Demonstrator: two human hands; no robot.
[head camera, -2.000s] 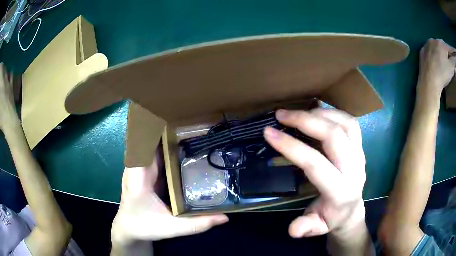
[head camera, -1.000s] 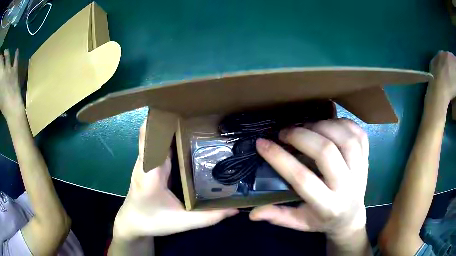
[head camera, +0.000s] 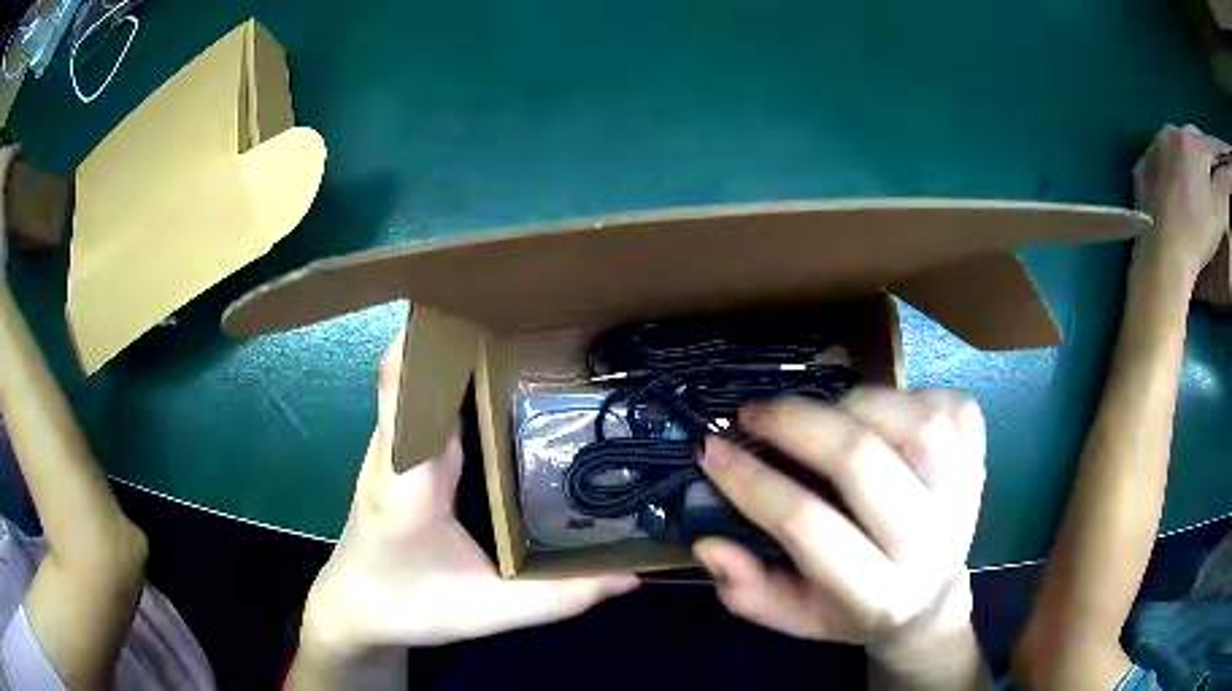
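An open brown cardboard box (head camera: 501, 459) is held at the table's near edge, its lid (head camera: 676, 257) standing up behind, with side flaps out at both ends. My left hand (head camera: 432, 567) grips the box's left end, thumb along the near wall. Coiled black cables (head camera: 628, 473) lie on the contents, with more along the back. A clear plastic bag (head camera: 547, 466) with a pale item is at the left inside. My right hand (head camera: 851, 513) is over the right part, fingertips and thumb closed on black cable; what lies beneath is hidden.
The dark green table (head camera: 676, 108) curves around. Another cardboard box (head camera: 176, 203) lies at the left. A person's arm (head camera: 61, 473) is at the left edge, another person's arm (head camera: 1115, 405) at the right. White cables (head camera: 106, 54) lie at the top left.
The lid has tipped back since the first frame. My right hand has moved slightly down, its thumb now inside the near wall on the cables. More cable shows in the middle.
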